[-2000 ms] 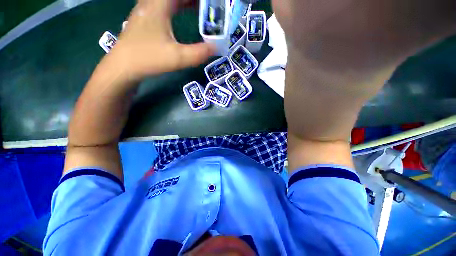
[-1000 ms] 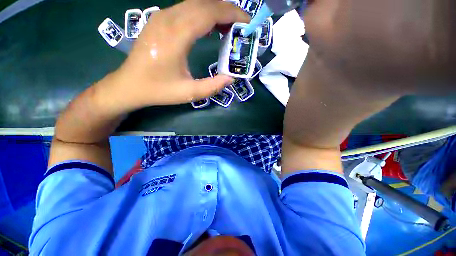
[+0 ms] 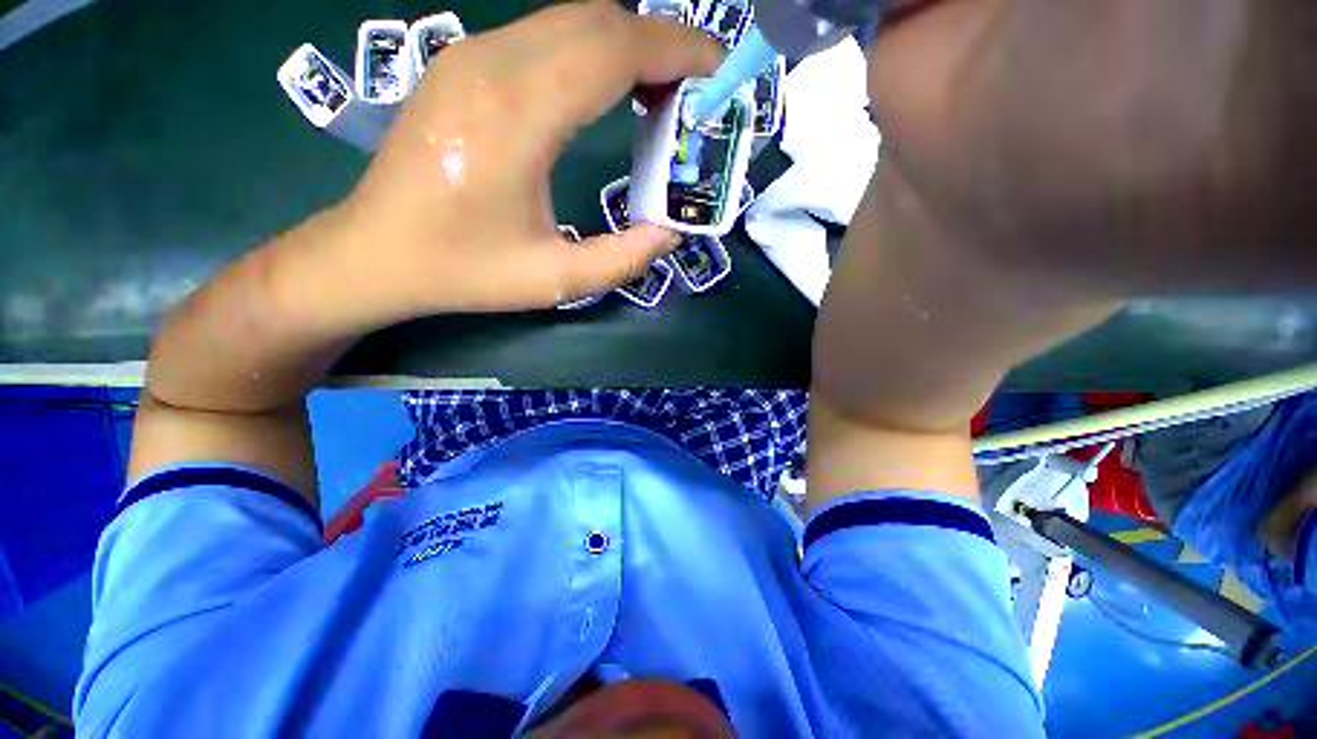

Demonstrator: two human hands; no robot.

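Observation:
My bare left hand [image 3: 477,181] grips a white adapter housing [image 3: 653,166] between thumb and fingers, its open face with the circuit board turned up toward me. A light-blue nozzle [image 3: 734,75] enters from the upper right, its tip at the top end of the housing's opening. My right hand [image 3: 1054,130] is large, blurred and cut off by the top edge. It is around the glue gun [image 3: 812,20], of which only the grey-blue front end shows; the fingers are mostly hidden.
More housings stand on the dark green worktop [image 3: 159,188], some at upper left [image 3: 315,87], others partly hidden behind the held one. White wipes [image 3: 820,152] lie right of them. A metal post [image 3: 1155,578] is at lower right, near another person's blue sleeve [image 3: 1249,477].
Since two seconds ago, my left hand has brought the housing down and right, and the nozzle now reaches into it. Over the last second, both have barely moved.

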